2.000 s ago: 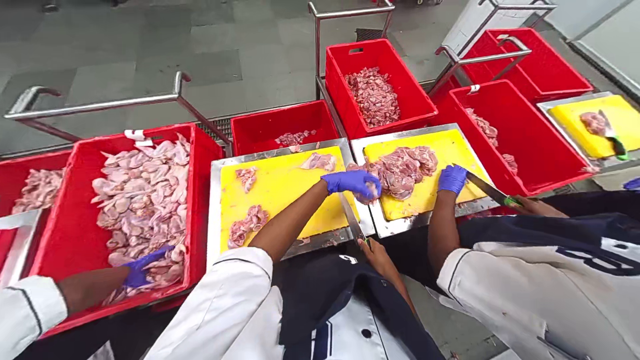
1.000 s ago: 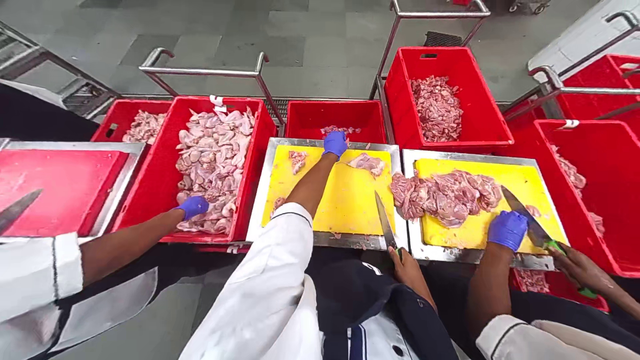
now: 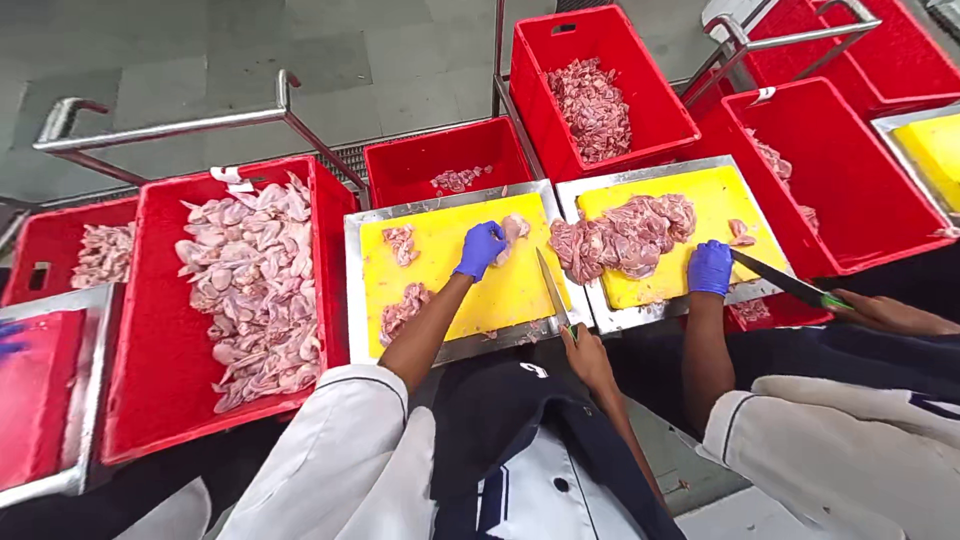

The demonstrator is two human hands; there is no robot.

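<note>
My left hand (image 3: pixel 481 251), in a blue glove, is on a piece of raw chicken (image 3: pixel 513 236) near the right side of a yellow cutting board (image 3: pixel 487 300). My right hand (image 3: pixel 587 357) holds a knife (image 3: pixel 553 289) by its green-marked handle, the blade pointing up over the board's right part. Small heaps of cut meat (image 3: pixel 405 309) lie at the board's lower left, with another piece (image 3: pixel 402 244) above them. The board sits in a metal tray (image 3: pixel 355 300).
At right, a co-worker's gloved hand (image 3: pixel 710 268) and knife (image 3: pixel 784 279) are beside a meat pile (image 3: pixel 630 234) on another yellow board. A red crate (image 3: pixel 161 322) of chicken pieces stands left; more red crates (image 3: pixel 525 82) and a metal handle rail (image 3: pixel 172 132) lie beyond.
My left hand has moved from the board's far edge down onto a chicken piece. The co-worker's gloved hand has left the crate of chicken at left. The view has shifted.
</note>
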